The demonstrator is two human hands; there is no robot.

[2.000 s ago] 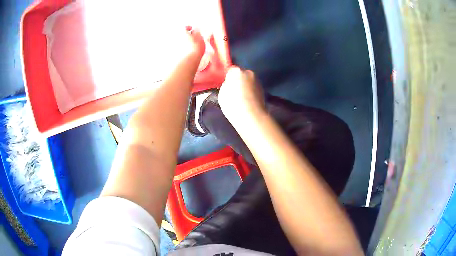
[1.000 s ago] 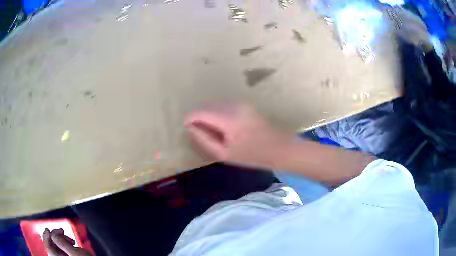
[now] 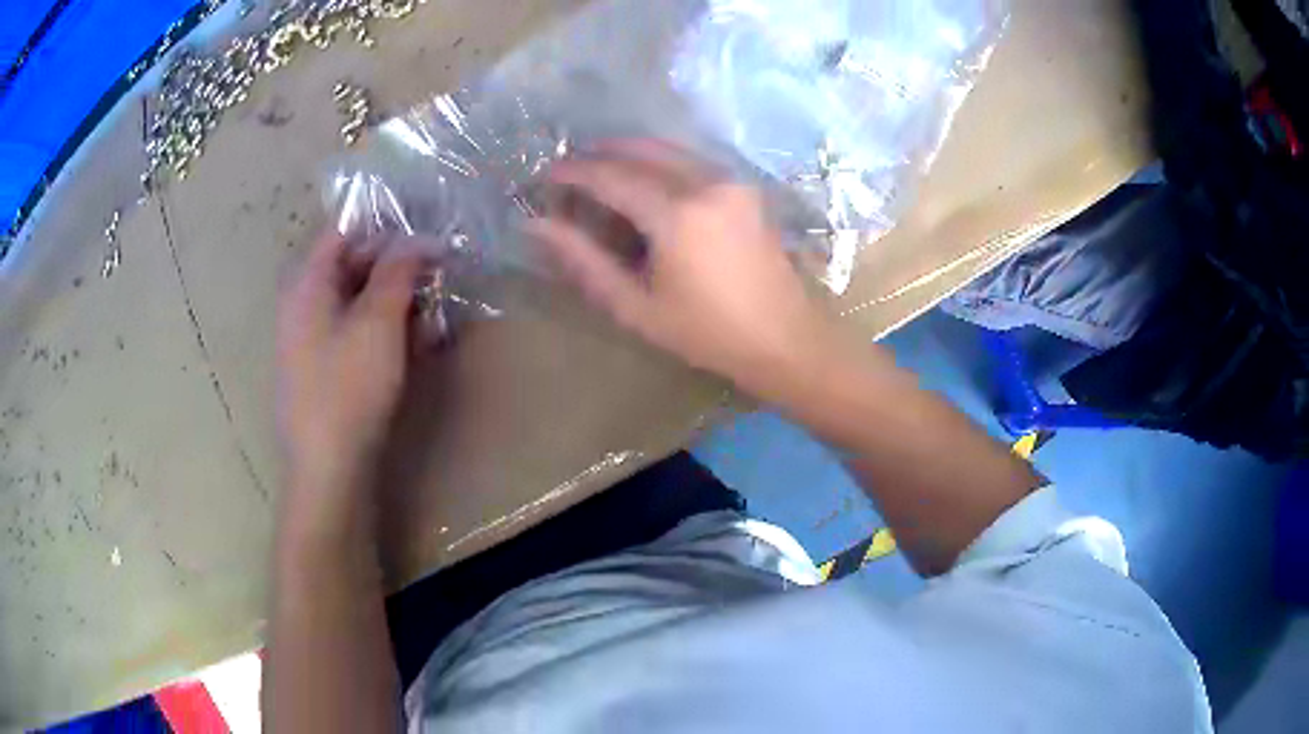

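Note:
A clear plastic bag strip [image 3: 481, 165] lies shiny on the cardboard-covered table in front of me. My left hand [image 3: 352, 337] pinches its near left end; small metal pieces [image 3: 442, 287] show beside these fingertips. My right hand [image 3: 668, 258] is on the strip's right part, thumb and fingers curved around its edge; it is blurred, and whether the fingertips grip the plastic is unclear. A wider pile of clear bags [image 3: 847, 86] lies just beyond my right hand.
Loose gold-silver hardware [image 3: 216, 93] is scattered along the far left of the table [image 3: 115, 473]. A blue surface [image 3: 72, 86] lies beyond it. A person's dark clothing [image 3: 1206, 287] is at the right. A red and white tub corner [image 3: 216, 696] shows below the table's near edge.
The view has swung from the red tub to the tabletop. Both hands are now together above the table at the plastic strip; my left hand was low by the red tub one second ago.

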